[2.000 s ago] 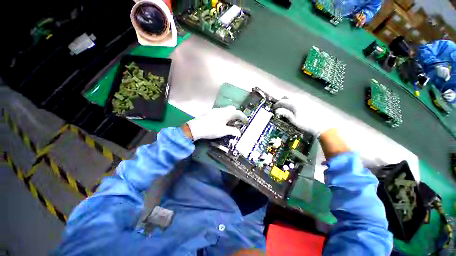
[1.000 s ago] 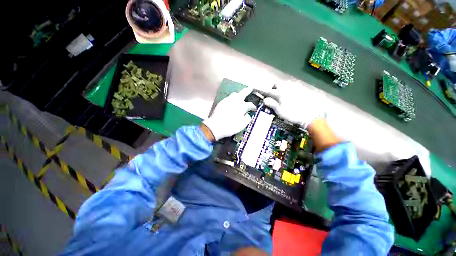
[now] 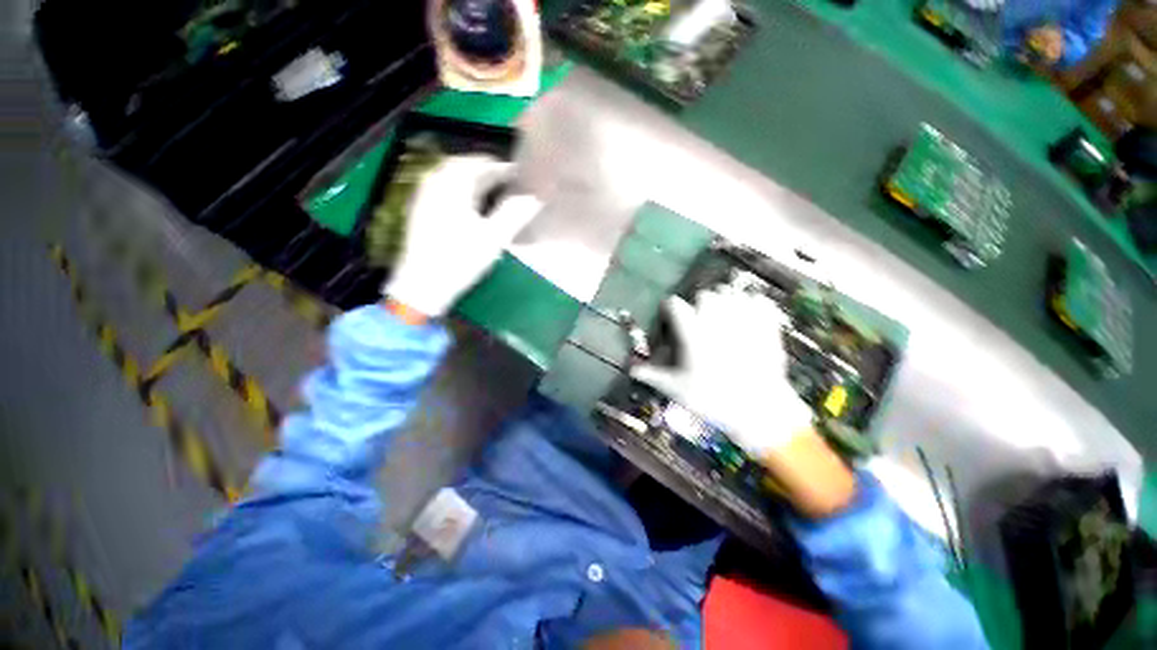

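Note:
A black carrier [image 3: 692,476] with a populated circuit board [image 3: 831,362] lies on the grey-green pad [image 3: 660,241] in front of me. The picture is blurred. My right hand [image 3: 730,362], in a white glove, is over the left and middle part of the board, fingers spread; whether it holds anything is hidden. My left hand [image 3: 453,232], in a white glove, is over the parts tray [image 3: 463,131] of olive-green pieces [image 3: 391,210] at the left. Its fingers are curled, and I cannot tell if a piece is in them.
Green boards [image 3: 949,191] lie on the conveyor [image 3: 812,114] beyond the bench. Another loaded carrier [image 3: 660,45] is at the top. A parts bin [image 3: 1072,559] stands at right, thin dark sticks [image 3: 941,505] beside it. A nozzle [image 3: 486,45] stands behind the tray. A person's hand [image 3: 1044,47] shows top right.
My left hand has left the board and moved left over the parts tray. My right hand has moved from the board's far edge to over its left and middle part. The view has shifted.

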